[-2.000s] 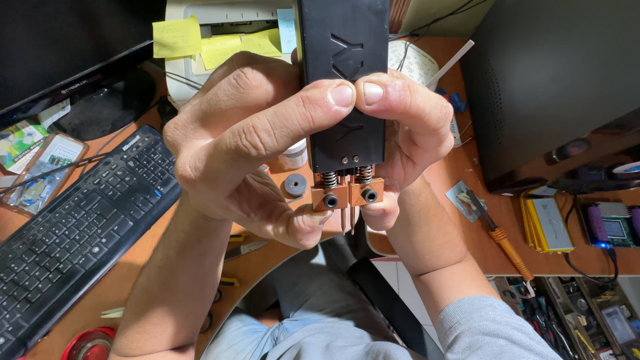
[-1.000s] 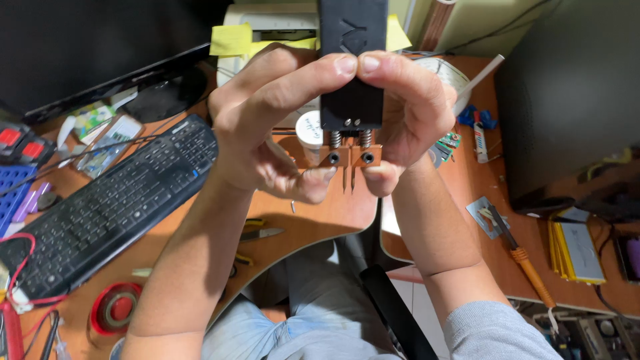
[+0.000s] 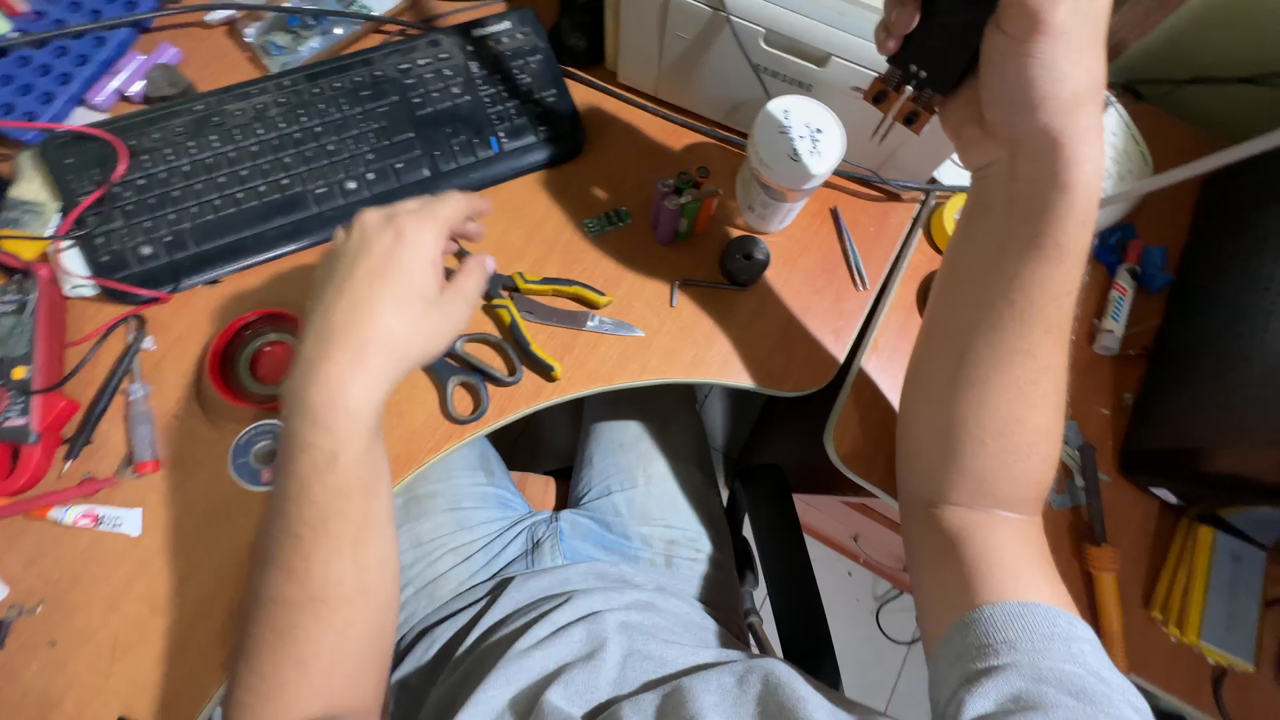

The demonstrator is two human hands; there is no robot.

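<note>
My right hand (image 3: 1030,90), raised at the upper right, grips a black spot-welder pen (image 3: 945,45) with copper blocks and two thin electrode tips pointing down. My left hand (image 3: 395,285) is over the desk between the keyboard (image 3: 300,150) and the pliers, its fingers bent; whether they touch anything is hidden. Beside its fingertips lie yellow-and-black pliers (image 3: 530,310), a knife blade (image 3: 580,318) and scissors with dark handles (image 3: 470,375). A hex key (image 3: 705,286) rests against a black round knob (image 3: 745,261).
A white-lidded jar (image 3: 790,150), small battery cells (image 3: 685,207), a green circuit board (image 3: 607,221) and tweezers (image 3: 851,248) stand or lie near the printer (image 3: 690,50). At left are a red tape roll (image 3: 250,358) and a multimeter (image 3: 30,350). A soldering iron (image 3: 1103,590) lies right.
My left hand has let go of the black pen and moved left and down over the desk. My right hand still holds the pen, now at the upper right. The view has shifted left and down.
</note>
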